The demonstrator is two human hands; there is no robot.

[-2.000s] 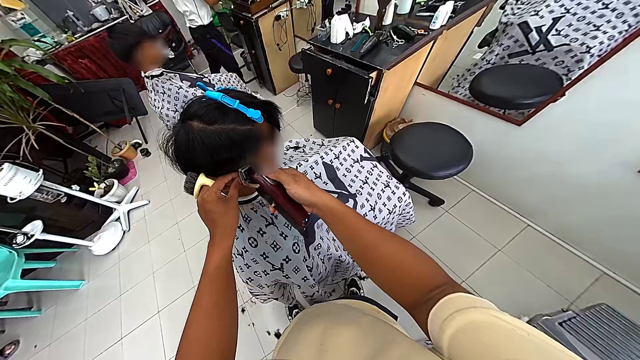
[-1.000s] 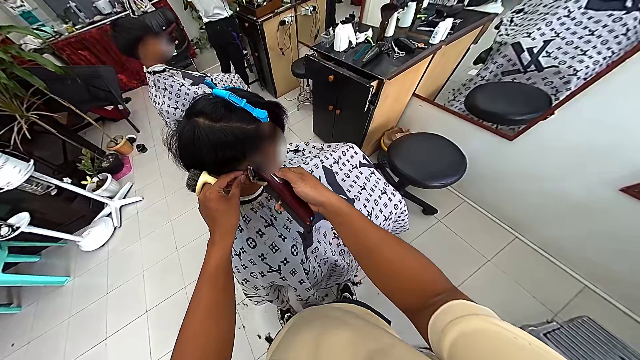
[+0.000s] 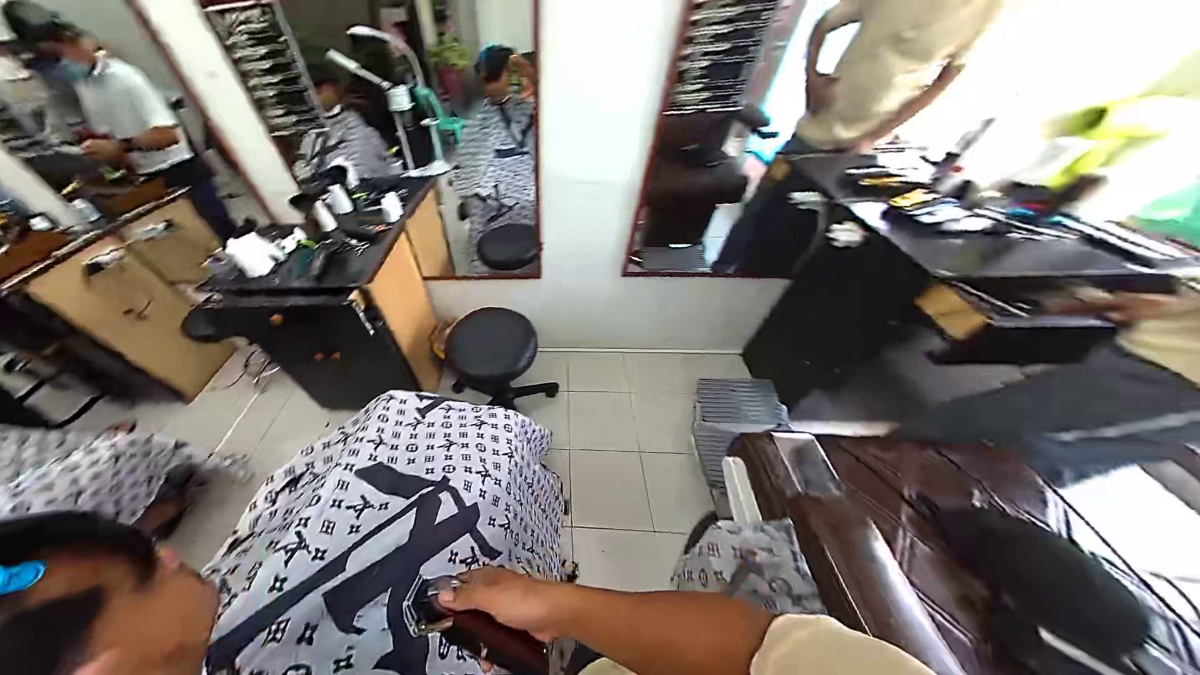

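Observation:
Low in the view, my right hand (image 3: 506,600) is closed on a dark red hair clipper (image 3: 492,639), whose metal end points left. It is over the lap of a seated person in a white barber cape (image 3: 431,469) with a black pattern. Part of that person's head shows at the lower left, with a blue hair clip (image 3: 21,577) in the dark hair. My left hand is out of the frame.
A round black stool (image 3: 492,345) stands by the wall beside a black cabinet (image 3: 328,352) with bottles and tools on top. At the right are a dark counter (image 3: 1003,253), a brown leather chair (image 3: 844,544) and a blurred co-worker's arm.
The view has swung far to the right. My right hand and the clipper, earlier beside the seated person's head, are now away from it over the cape. My left hand has left the view.

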